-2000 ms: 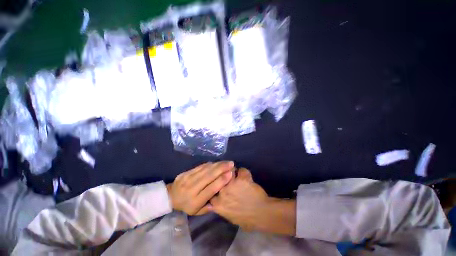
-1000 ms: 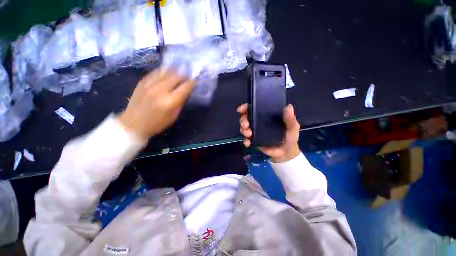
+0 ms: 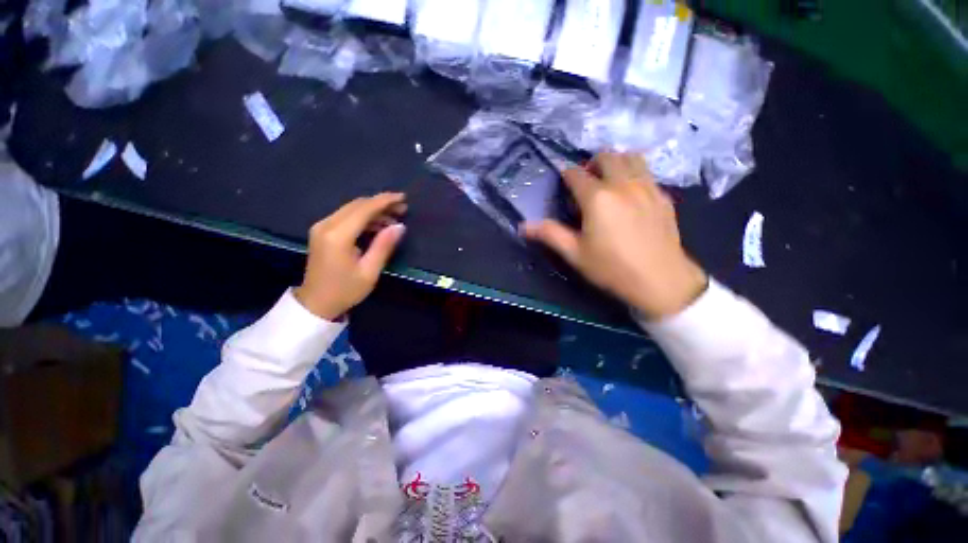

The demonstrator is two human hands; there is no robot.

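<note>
A dark rectangular device unit [image 3: 528, 189] lies tilted on the black mat, in or under a clear poly bag [image 3: 467, 159]. My right hand [image 3: 632, 228] grips its right side, with thumb and fingers on either side of it. The hand hides that end. My left hand [image 3: 356, 255] is at the bench's front edge, left of the bag, with thumb and fingers apart and nothing seen in it. A row of pale-faced units [image 3: 515, 30] in clear bags lies beyond the device.
Small white slips [image 3: 263, 116] lie on the black mat [image 3: 350, 149] at left and right. Crumpled clear bags [image 3: 122, 48] are at the far left. The green conveyor [image 3: 892, 80] is at the upper right. The bench's front edge [image 3: 510, 297] runs before me, with littered blue floor below.
The dark device, held up in my right hand a second ago, is now low over the mat with the clear bag. My left hand has left the bagged row and come back empty. The view has turned.
</note>
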